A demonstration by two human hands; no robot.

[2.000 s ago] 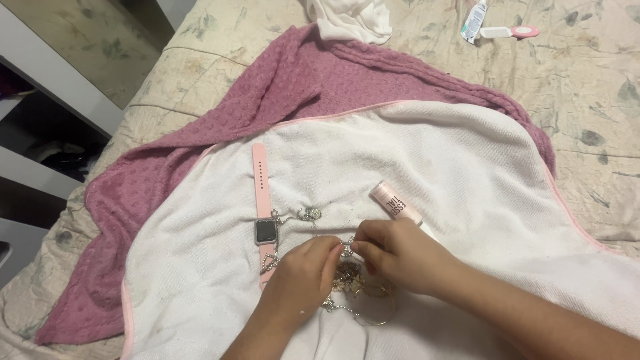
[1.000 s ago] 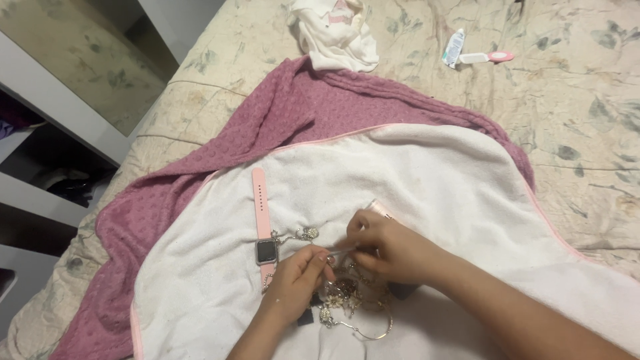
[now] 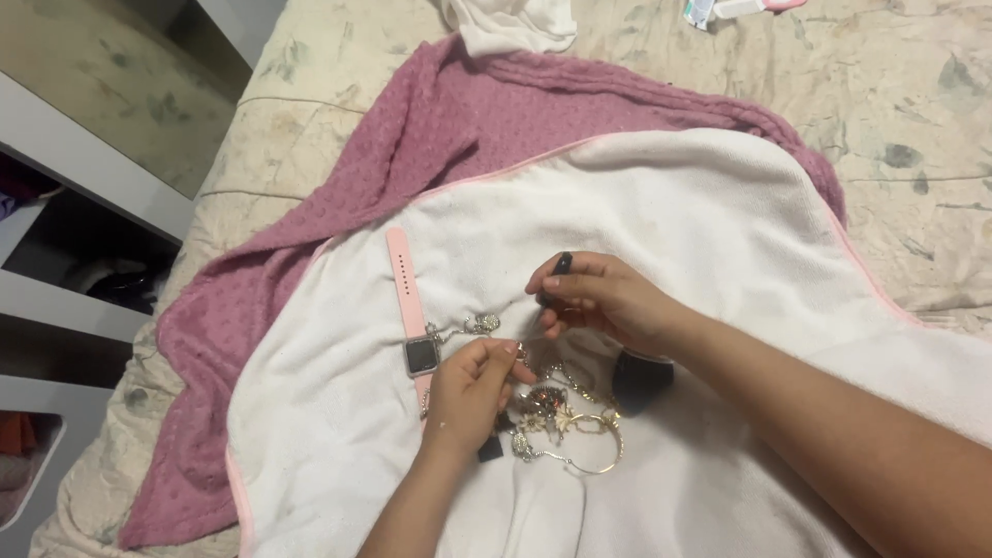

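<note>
My left hand (image 3: 473,387) pinches a small silvery piece of jewelry (image 3: 521,353) between thumb and fingers. Up and to the right, my right hand (image 3: 604,298) grips a small black object (image 3: 559,271), whose kind I cannot tell. Below the hands lies a tangle of silver and gold jewelry, with a gold bangle (image 3: 622,446) and a dark brooch-like piece (image 3: 545,399). A smartwatch (image 3: 422,355) with a pink band lies left of the hands, beside a silver chain with a round charm (image 3: 488,322). A black item (image 3: 642,380) lies under my right wrist; another dark piece (image 3: 490,449) is by my left wrist.
A white towel (image 3: 682,201) with pink edging lies over a mauve textured blanket (image 3: 535,116) on a floral bedspread (image 3: 914,93). Beyond are a white cloth (image 3: 511,23), a tube (image 3: 699,12) and a pink-and-white item (image 3: 744,8). White shelving (image 3: 101,178) stands at left.
My hands have moved apart, the right one rising with the black object now visible in it. The pink cylinder that lay by my right hand two seconds ago is out of sight.
</note>
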